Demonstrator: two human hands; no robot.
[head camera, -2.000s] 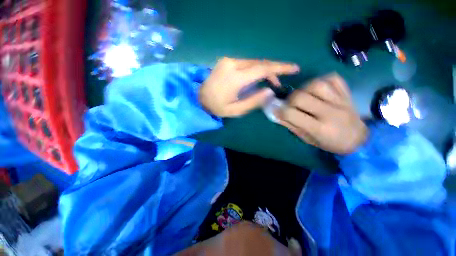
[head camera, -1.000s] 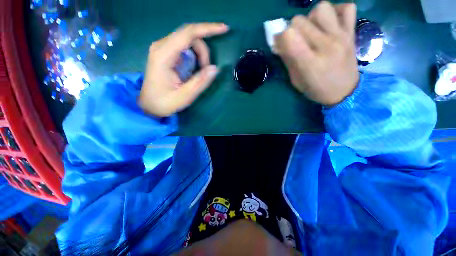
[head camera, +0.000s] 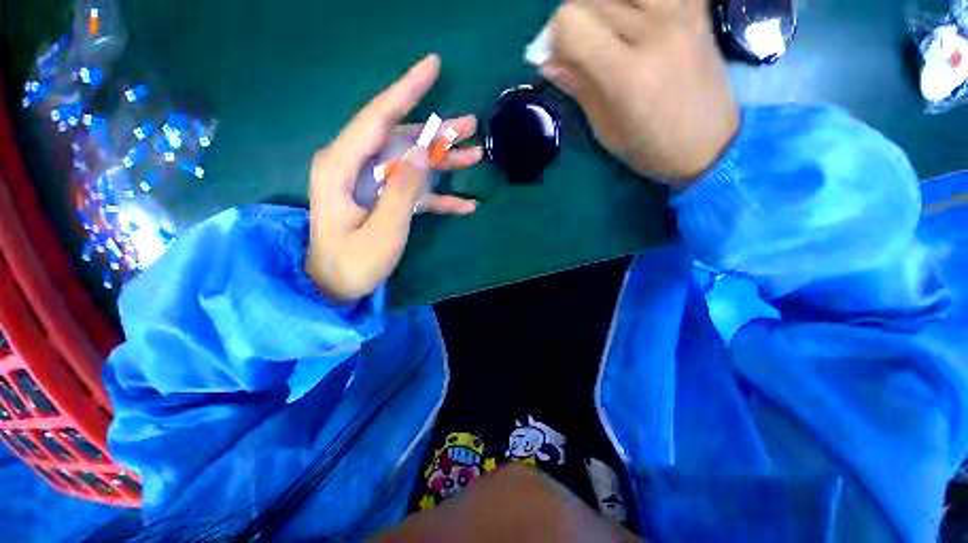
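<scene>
A round glossy black watch head (head camera: 523, 132) lies on the dark green mat between my hands, touched by neither. My left hand (head camera: 372, 186) is left of it, palm partly up. It holds a clear film (head camera: 368, 187) with orange and white pull tabs (head camera: 435, 143) between thumb and fingers. My right hand (head camera: 647, 90) is above and right of the watch head, fingers curled on a white wiping cloth (head camera: 540, 47), of which only a corner shows. The top of my right hand is cut off by the upper edge.
A shiny round piece with glare (head camera: 760, 28) sits at upper right. Clear film with blue-and-white tabs (head camera: 133, 159) is heaped at left, beside a red tray (head camera: 53, 318). A white crumpled heap with a red spot (head camera: 944, 66) lies at far right. The green bench's front edge (head camera: 531, 278) runs below my hands.
My left hand has turned, and the film's orange and white tabs now show. My right hand with the cloth has moved up and slightly left in view. The watch head shows slightly higher.
</scene>
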